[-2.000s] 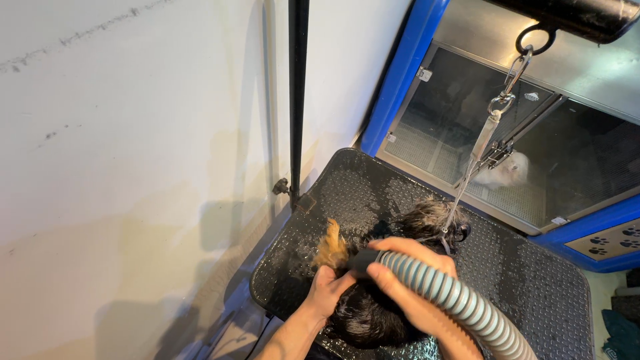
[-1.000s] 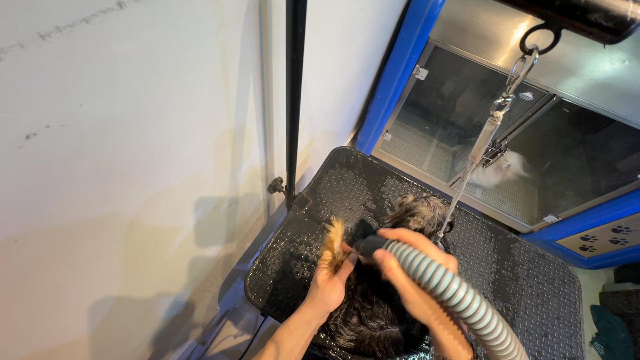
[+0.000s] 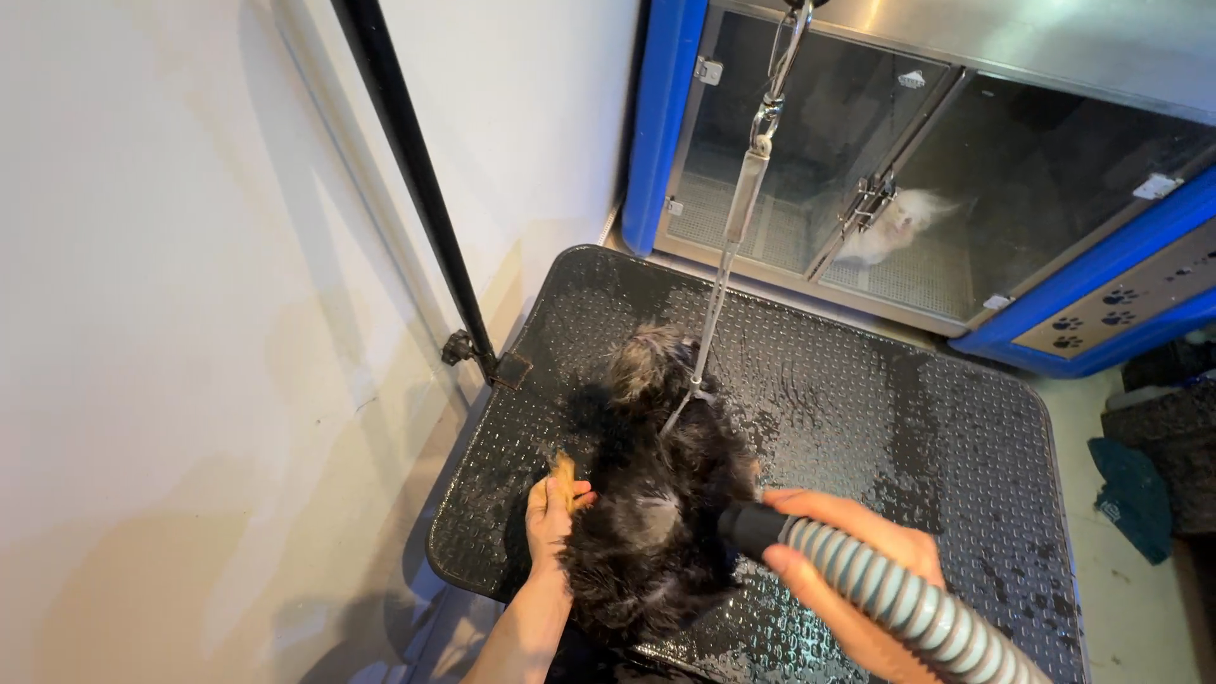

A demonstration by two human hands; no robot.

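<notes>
A wet black dog (image 3: 655, 513) with a greyish head stands on the black textured grooming table (image 3: 817, 380), a grooming loop (image 3: 708, 332) at its neck. On the dog's left side in the picture, my left hand (image 3: 551, 518) holds its tan paw (image 3: 563, 480). My right hand (image 3: 855, 560) grips the ribbed dryer hose (image 3: 902, 594) near its black nozzle (image 3: 752, 529), which points at the dog's flank from the right. Wet fur lies blown apart in a pale patch on the back.
A black upright post (image 3: 418, 180) with a clamp knob (image 3: 457, 348) rises at the table's left edge by the white wall (image 3: 171, 285). Behind the table stands a blue-framed cage (image 3: 663, 123) with glass doors and a white dog (image 3: 893, 228) inside. Water drops cover the tabletop.
The nozzle has moved from beside the tan paw to the dog's right flank, away from my left hand. My left hand still holds the paw. The view has shifted.
</notes>
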